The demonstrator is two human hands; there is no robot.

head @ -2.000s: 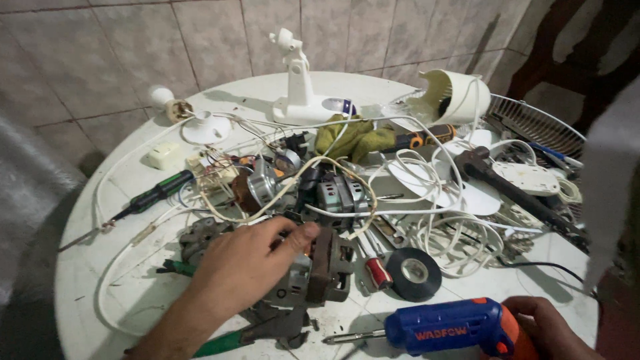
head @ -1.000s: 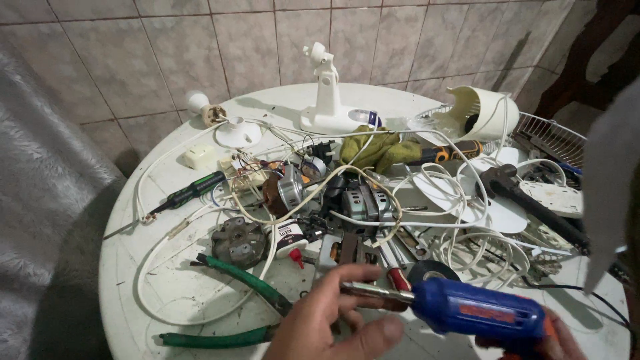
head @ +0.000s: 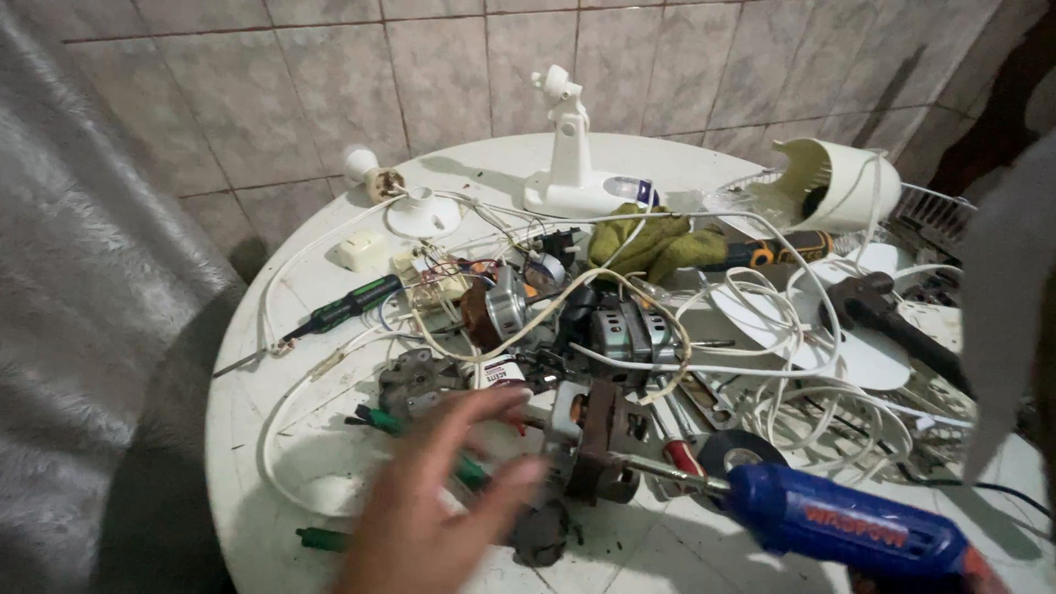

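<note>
My right hand [head: 982, 577], mostly cut off at the lower right corner, holds a blue Wadfow cordless screwdriver [head: 850, 516]. Its long bit points left and meets, or nearly meets, a small electric motor [head: 590, 441] with a brown core near the table's front. Left of that motor, my left hand [head: 454, 495] is blurred, with thumb and fingers apart and nothing between them. Green-handled pliers [head: 470, 472] lie partly hidden behind this hand. A cast metal motor cover [head: 417, 381] sits beyond it, beside a small bottle with a label [head: 501, 371].
Another motor [head: 631, 330] lies among looped white cables [head: 775, 371]. A roll of black tape [head: 742, 452], a red-handled screwdriver [head: 683, 455], a hammer [head: 895, 330], a green glove [head: 652, 239], a green-black screwdriver [head: 351, 305] and a white fan stand [head: 569, 157] are on the round table [head: 239, 445].
My left hand was by the driver's bit a second ago and is now farther left, away from it. The driver's bit now points at the front motor. The view has shifted.
</note>
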